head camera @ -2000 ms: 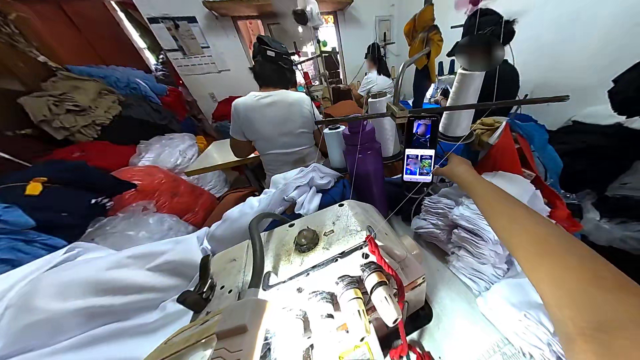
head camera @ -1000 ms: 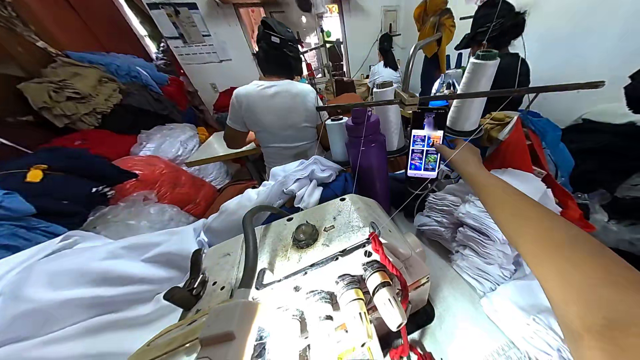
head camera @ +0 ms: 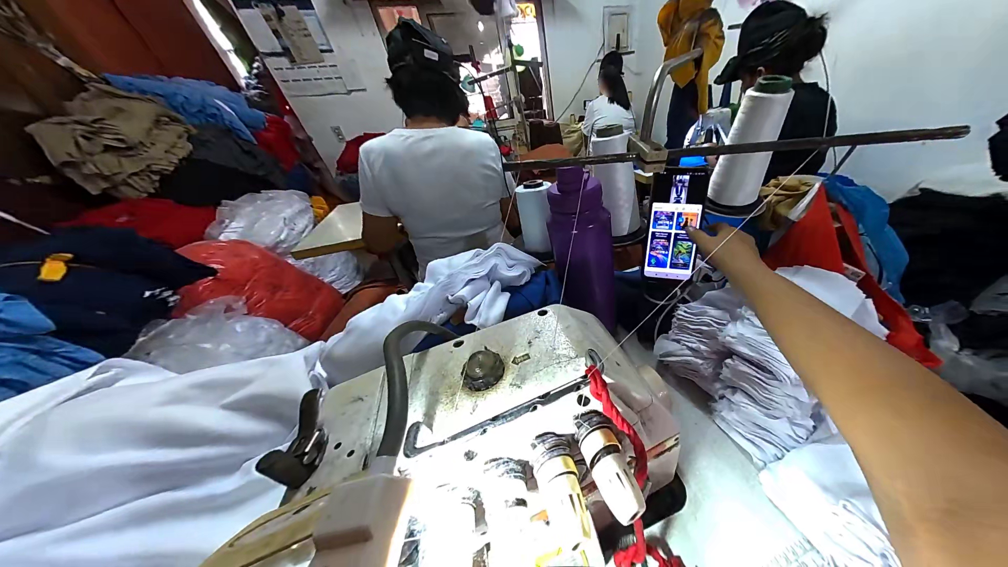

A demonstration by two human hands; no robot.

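My right hand [head camera: 726,246] reaches forward from the right, a fingertip at the lit screen of a smartphone [head camera: 674,228] that stands upright behind the sewing machine; it holds nothing that I can see. My left hand is out of view. In front of me is an overlock-type sewing machine [head camera: 504,370] with several tension knobs [head camera: 610,468] and a twisted red cord [head camera: 618,417]. Left of the phone stand a purple bottle [head camera: 580,244] and white thread cones [head camera: 614,189]; a larger thread cone [head camera: 750,146] leans at its right.
White fabric [head camera: 157,449] spreads over the left side. Stacked white cloth pieces [head camera: 756,370] lie under my right arm. A metal bar [head camera: 827,143] crosses above the phone. Garment heaps [head camera: 118,142] and a red plastic bag [head camera: 256,287] are at the left. Several people [head camera: 441,189] sit beyond.
The phone's screen shows a different layout of pictures than two seconds ago. My right hand stays beside the phone, its fingertip now over the screen.
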